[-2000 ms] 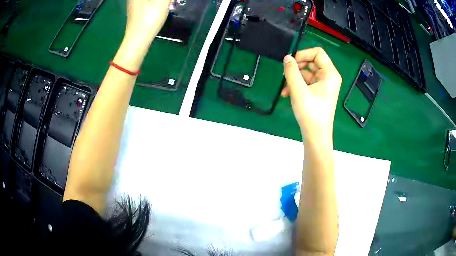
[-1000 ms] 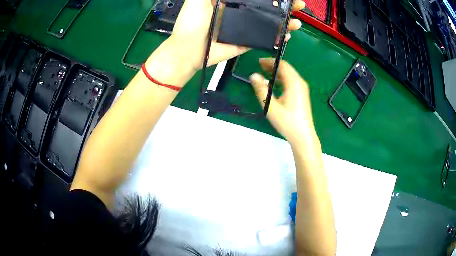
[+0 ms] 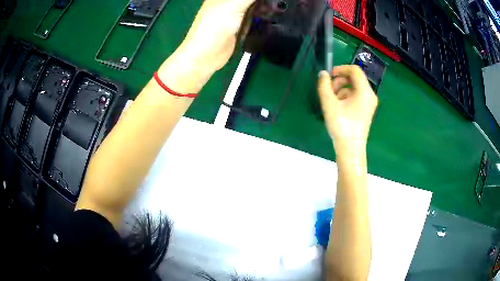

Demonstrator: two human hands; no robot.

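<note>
My left hand (image 3: 222,33) is at the top, cut by the picture's edge, and grips a blurred black phone middle frame (image 3: 279,33) by its left side. Below it, a thin rim and a lower bar with a white square show over the green mat; I cannot tell if they belong to the held frame. My right hand (image 3: 348,101), to the right, pinches the lower end of a narrow dark piece (image 3: 328,46), upright and blurred, perhaps a frame seen edge-on. The white work sheet (image 3: 236,181) lies below both hands.
Loose frames lie on the green mat (image 3: 416,131) at upper left (image 3: 123,59), behind my right hand (image 3: 377,63) and at far right (image 3: 482,176). A filled black tray (image 3: 71,137) is at left. A red tray (image 3: 346,12) and black tray (image 3: 419,46) are beyond. A blue item (image 3: 323,226) lies on the sheet.
Over two seconds my left hand has moved right onto a frame. My right hand went in under the held frame, then back right and up, now with the narrow dark piece.
</note>
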